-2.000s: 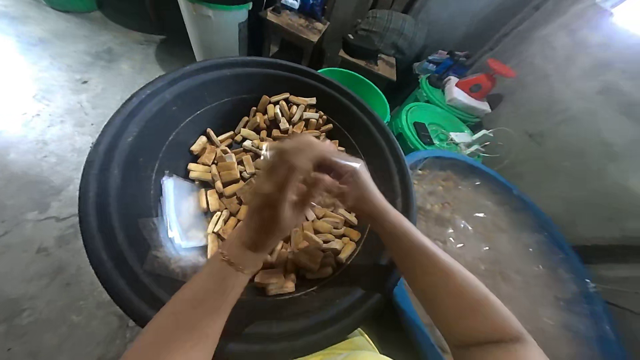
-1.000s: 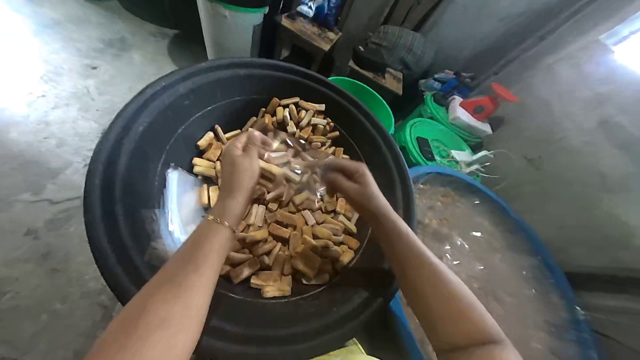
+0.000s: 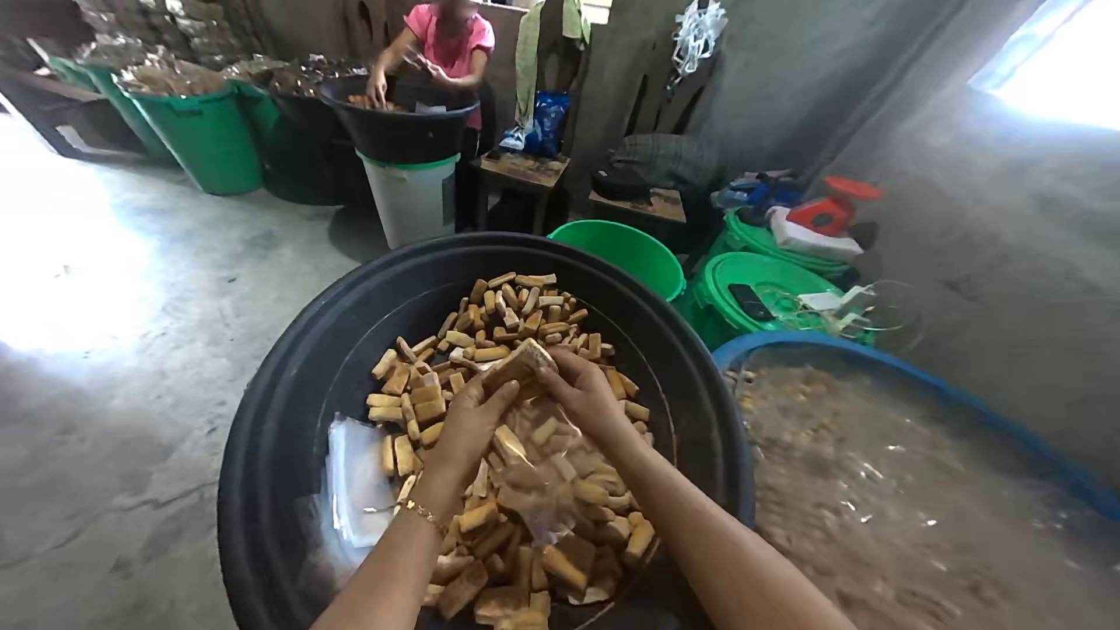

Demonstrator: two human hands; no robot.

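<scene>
Over a round black plastic tub (image 3: pixel 289 394), both of my hands meet around a browned biscuit piece (image 3: pixel 522 366). My left hand (image 3: pixel 477 411) grips its left side, and my right hand (image 3: pixel 582 389) holds the right end. A clear plastic bag (image 3: pixel 551 472) hangs below my hands; whether the piece lies inside it I cannot tell. Many loose rectangular biscuit pieces (image 3: pixel 477 516) are heaped in the tub. A stack of clear plastic bags (image 3: pixel 354 481) lies at the tub's left inner side, by my left forearm.
A blue-rimmed tub (image 3: pixel 962 394) of packed bags adjoins on the right. Behind stand a green basin (image 3: pixel 617 254), a lidded green bucket (image 3: pixel 761 289) with a phone, and a red scale (image 3: pixel 831 210). Farther back, a person (image 3: pixel 451 44) in pink works at another black tub (image 3: pixel 402 122).
The view has tilted up, bringing the other person into sight. My hands, apart one second ago with a bag between them, are now together at the biscuit piece.
</scene>
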